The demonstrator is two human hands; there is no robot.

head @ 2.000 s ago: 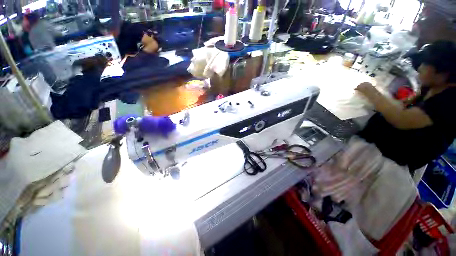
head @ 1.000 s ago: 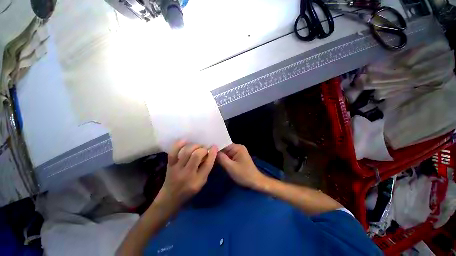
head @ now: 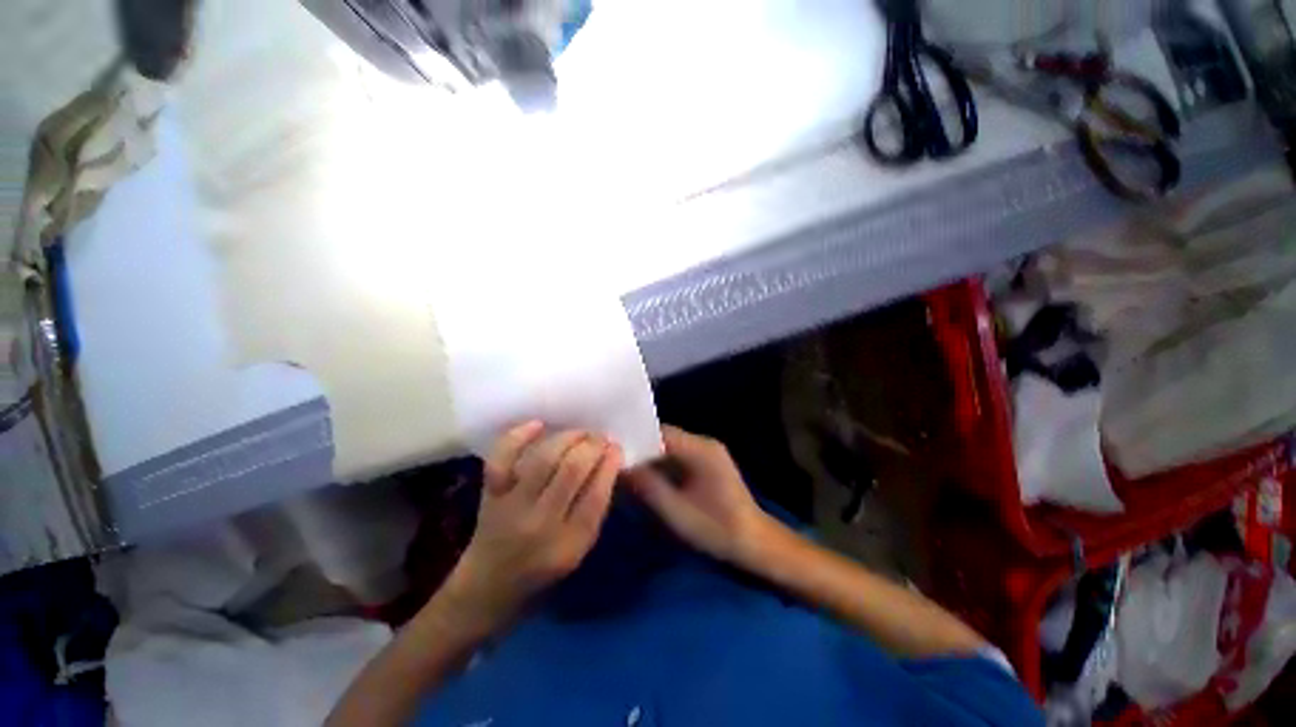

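Note:
A cream garment panel (head: 370, 341) lies on the white table and hangs over its front edge. A whiter cloth piece (head: 547, 355) lies along its right side, its upper part lost in glare. My left hand (head: 547, 490) holds the front edge of the white piece, fingers bent over it. My right hand (head: 697, 490) is at the same piece's front right corner, its fingertips partly hidden under the cloth. The sewing machine head (head: 483, 43) shows at the top, blurred; the needle area cannot be made out.
Black-handled scissors (head: 921, 107) and a second pair of scissors (head: 1130, 135) lie at the right of the table. Red crates (head: 995, 412) with pale cloth stand below right. A pale heap (head: 242, 625) hangs below left. Layered cut panels (head: 85, 156) are at the far left. A grey oval paddle (head: 157, 36) hangs upper left.
The view has tilted down from the machine to the hands, then shifted slightly. Since one second ago both hands stay at the cloth's front edge, with the right hand's fingertips less visible.

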